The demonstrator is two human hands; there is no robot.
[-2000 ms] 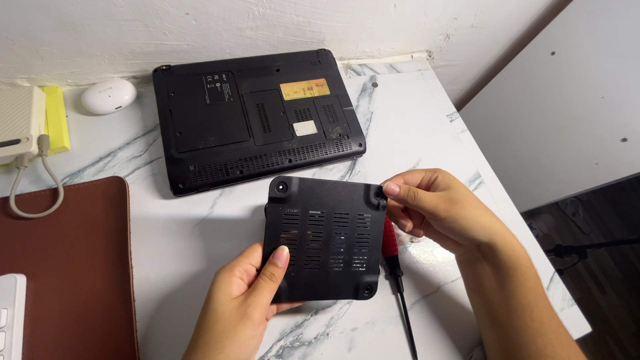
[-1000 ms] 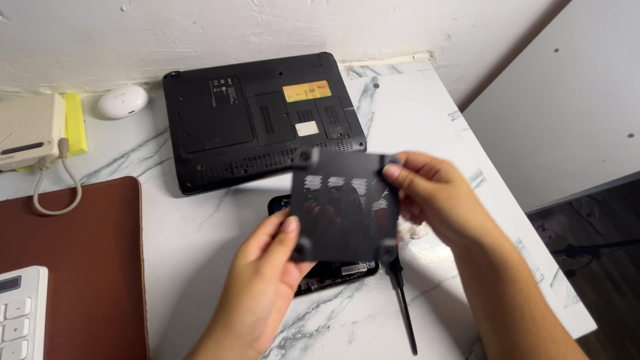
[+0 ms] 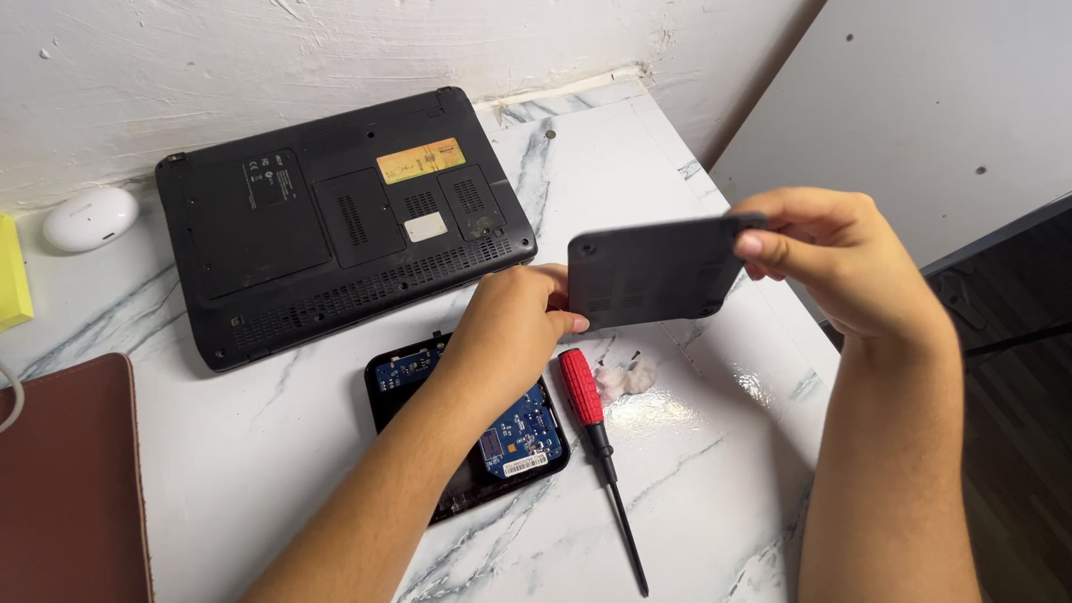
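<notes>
Both hands hold a square black plastic vented cover [image 3: 649, 272] tilted up above the tabletop. My left hand [image 3: 528, 310] pinches its lower left edge, while my right hand [image 3: 808, 239] grips the upper right corner between thumb and fingers. Beneath my left forearm lies an opened black device casing [image 3: 559, 448] with a blue circuit board [image 3: 523, 427] inside; the forearm hides part of it. Just right of the casing is a screwdriver with a red handle [image 3: 580, 385] and black shaft. Small dark screws [image 3: 635, 356] rest by a whitish crumpled lump [image 3: 628, 378].
An upturned black laptop [image 3: 343, 222] lies behind the casing, near the wall. A white earbud case [image 3: 90, 219] and a yellow object [image 3: 12, 272] are at the left, above a brown desk mat [image 3: 67, 486]. The marble-patterned table's right edge [image 3: 775, 306] runs past my right wrist.
Both hands have carried the cover up and to the right, tilting it. The circuit board inside the casing, hidden under the cover two seconds ago, now shows.
</notes>
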